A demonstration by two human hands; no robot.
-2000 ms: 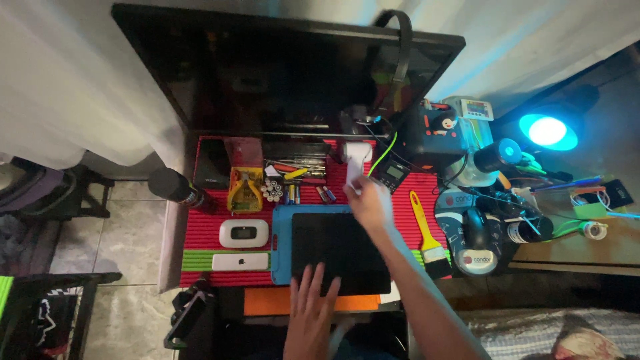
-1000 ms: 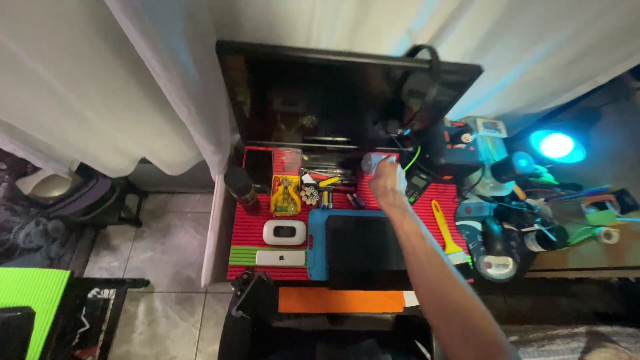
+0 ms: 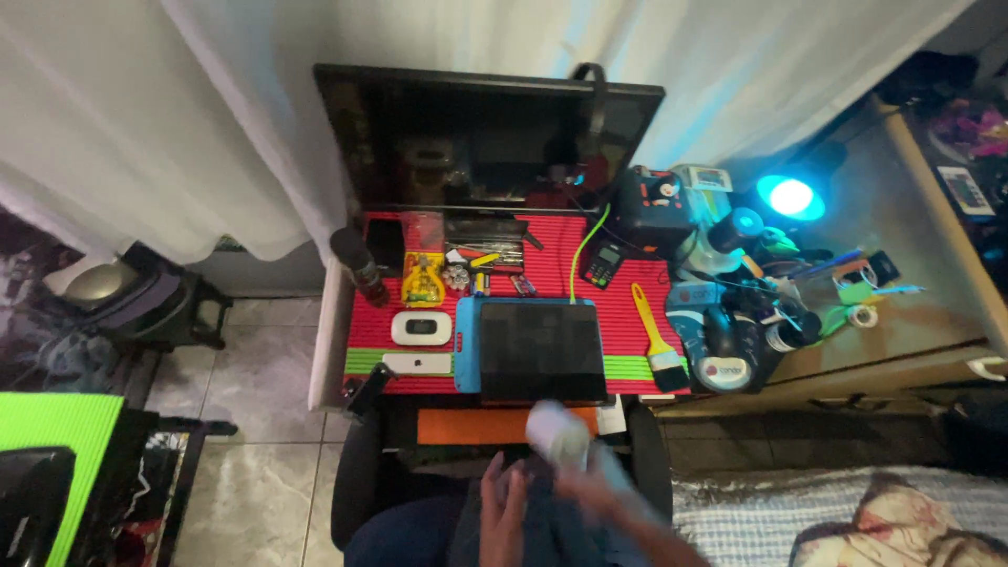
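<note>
My right hand [image 3: 587,480] is blurred and holds a white roll-like object [image 3: 557,431] above my lap, in front of the desk's front edge. Beside it on the left, my left hand [image 3: 502,504] is raised with its fingers apart and nothing in it. Beyond both hands, a black tablet [image 3: 541,350] lies on a blue case or tray [image 3: 467,346] on the red and green ribbed mat [image 3: 622,315]. A yellow-handled paintbrush [image 3: 654,339] lies to its right, a white rounded device [image 3: 421,327] to its left.
A monitor [image 3: 480,142] stands at the back. Batteries [image 3: 482,283], a card terminal [image 3: 605,264] and a dark spray can or bottle [image 3: 360,266] are on the mat. A lit blue lamp [image 3: 790,196] and clutter stand at the right. An orange strip [image 3: 465,426] lies below the desk edge.
My right hand has come back from the rear of the mat to my lap with the white object. My left hand, over the tablet two seconds ago, is now in front of the desk.
</note>
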